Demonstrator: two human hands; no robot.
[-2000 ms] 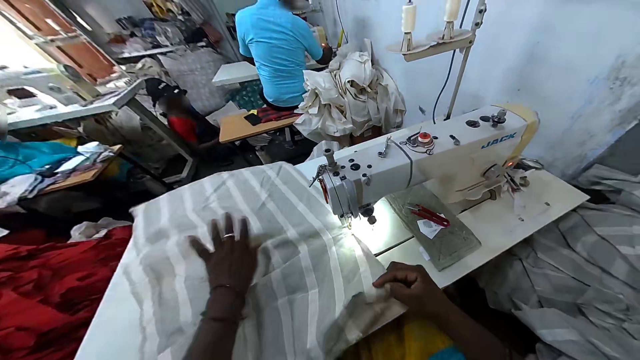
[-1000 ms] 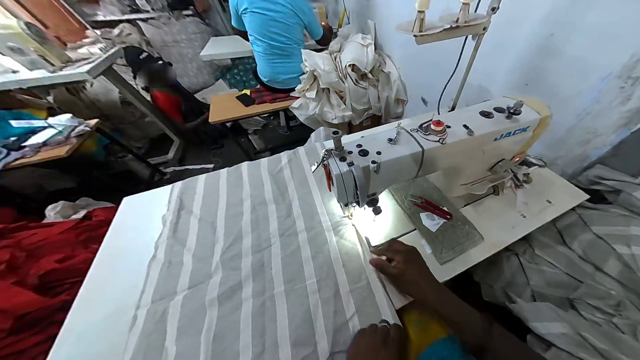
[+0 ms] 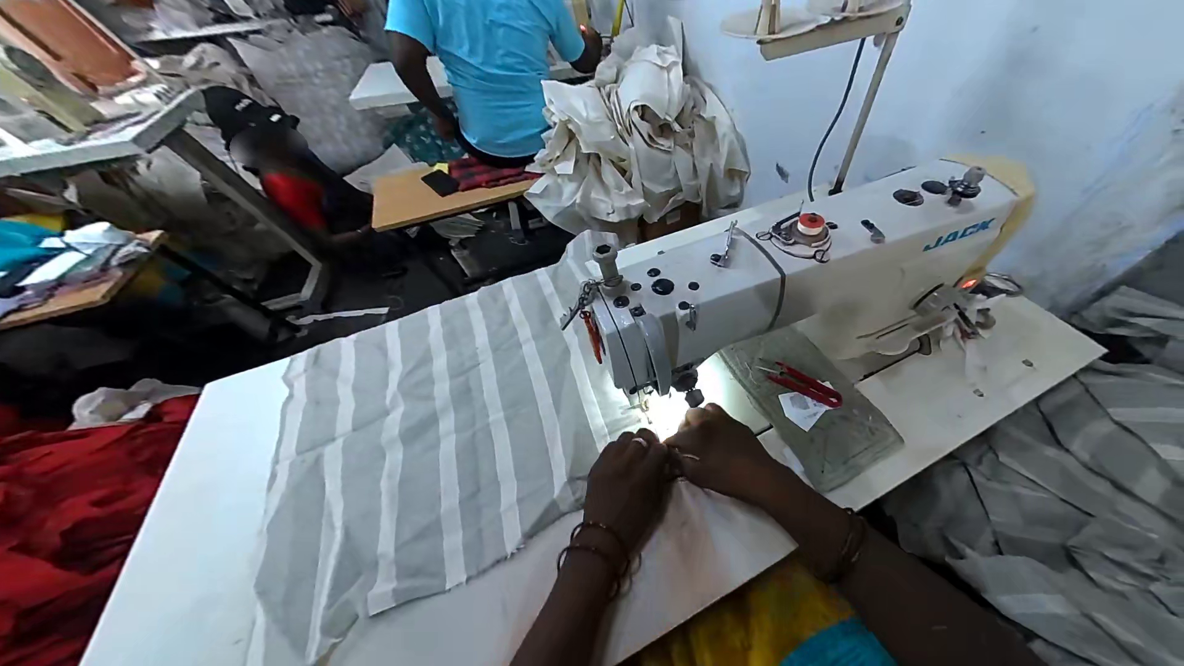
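Note:
Grey cloth with white stripes (image 3: 444, 416) lies over the left of the white sewing table (image 3: 213, 472) and runs to the needle area of a white Jack sewing machine (image 3: 740, 287). Just in front of the lit presser foot, my left hand (image 3: 629, 481) grips the cloth edge, its fingers bent. My right hand (image 3: 726, 453) touches it from the right, fingers closed on the same edge; the exact pinch is hidden. Red-handled thread snips (image 3: 805, 384) lie on a grey-green pad (image 3: 832, 439) to the right of the needle.
More striped cloth (image 3: 1045, 499) is heaped at the right, and red cloth (image 3: 83, 518) at the left. Behind the machine are a pile of cream cloth (image 3: 647, 139), a small wooden bench (image 3: 398, 199) and a person in a blue shirt (image 3: 490, 74). Another person (image 3: 296, 185) is low down at the left.
My left hand, flat on the cloth two seconds ago, is now beside my right hand at the needle. The cloth's near edge has moved away from me, baring the table front.

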